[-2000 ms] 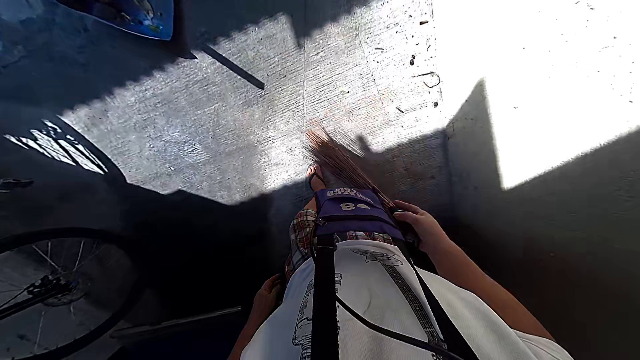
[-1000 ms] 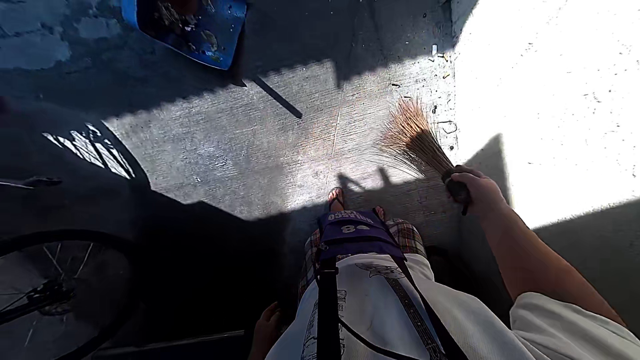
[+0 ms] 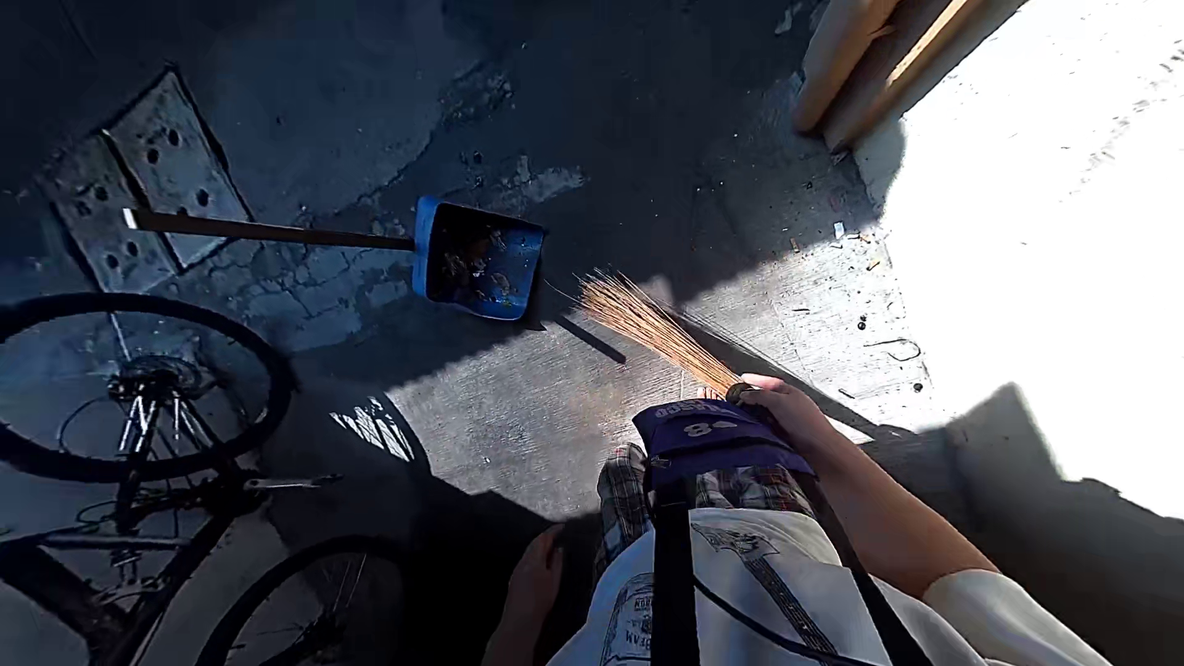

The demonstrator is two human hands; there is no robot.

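Observation:
My right hand [image 3: 784, 407] is closed around the bound end of a stick broom [image 3: 661, 335]. Its thin bristles fan up and left over the concrete floor, near a blue dustpan [image 3: 425, 250] that holds leaves and debris. The dustpan's long handle [image 3: 277, 231] reaches left. Low beside my body, my left hand [image 3: 538, 566] hangs in shadow, and nothing shows in it. A purple bag [image 3: 721, 430] hangs at my waist, partly in front of the broom's grip.
A bicycle [image 3: 139, 481] stands at the lower left. Perforated drain covers [image 3: 176, 166] lie at the upper left. Wooden posts [image 3: 860, 74] rise at the upper right. Small bits of debris [image 3: 862, 323] and a bent wire [image 3: 895, 350] lie on the sunlit floor.
The broom has swung out from in front of my body, then to the left, and its bristles now point toward the dustpan. The view has shifted, showing more of the bicycle and the whole dustpan.

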